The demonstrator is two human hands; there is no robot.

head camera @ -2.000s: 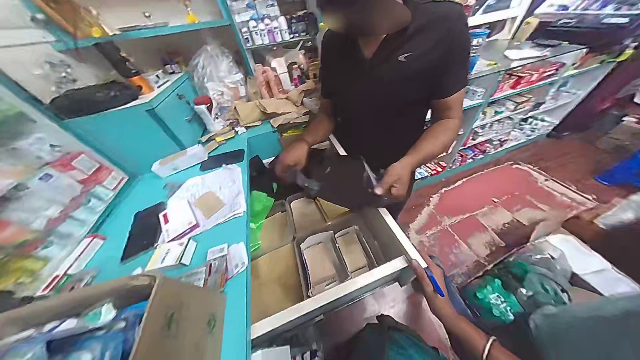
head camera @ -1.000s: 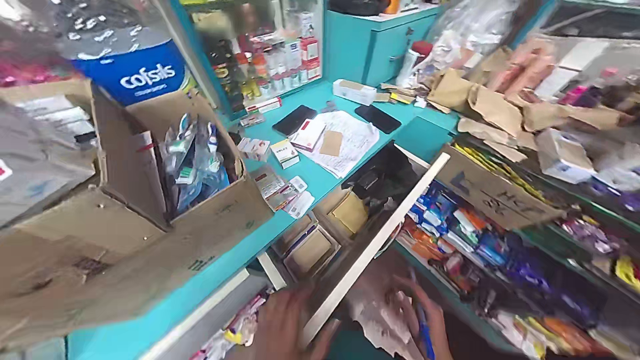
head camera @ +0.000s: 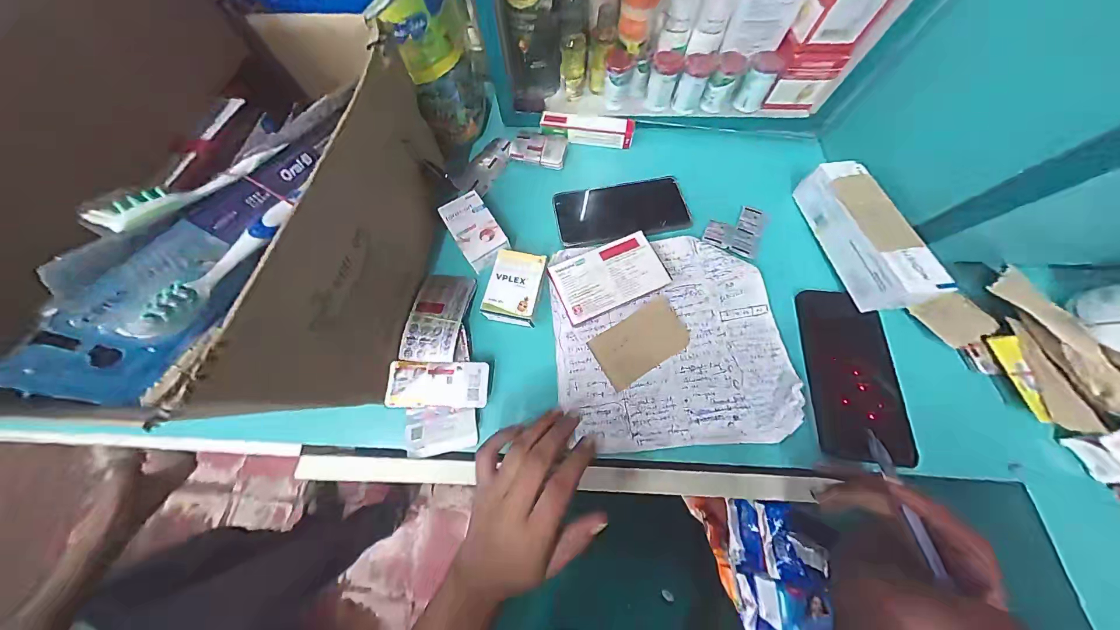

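Observation:
My left hand rests with spread fingers on the counter's front edge, its fingertips at the lower left corner of a crumpled handwritten sheet. My right hand, blurred, is closed around a blue pen whose tip is over a dark phone showing small red dots. On the sheet are a brown cardboard piece and part of a white and red medicine box. A second phone lies behind it. A yellow and white VPLEX box stands left of the sheet, near blister packs.
A cardboard box with packaged toothbrushes occupies the left. Bottles stand behind glass at the back. A long white carton and torn brown paper lie at right. Blue packets are below the counter edge.
The view has swung and moved close to the counter. The open drawer seen earlier no longer shows. My left hand has come from the drawer's side onto the counter edge.

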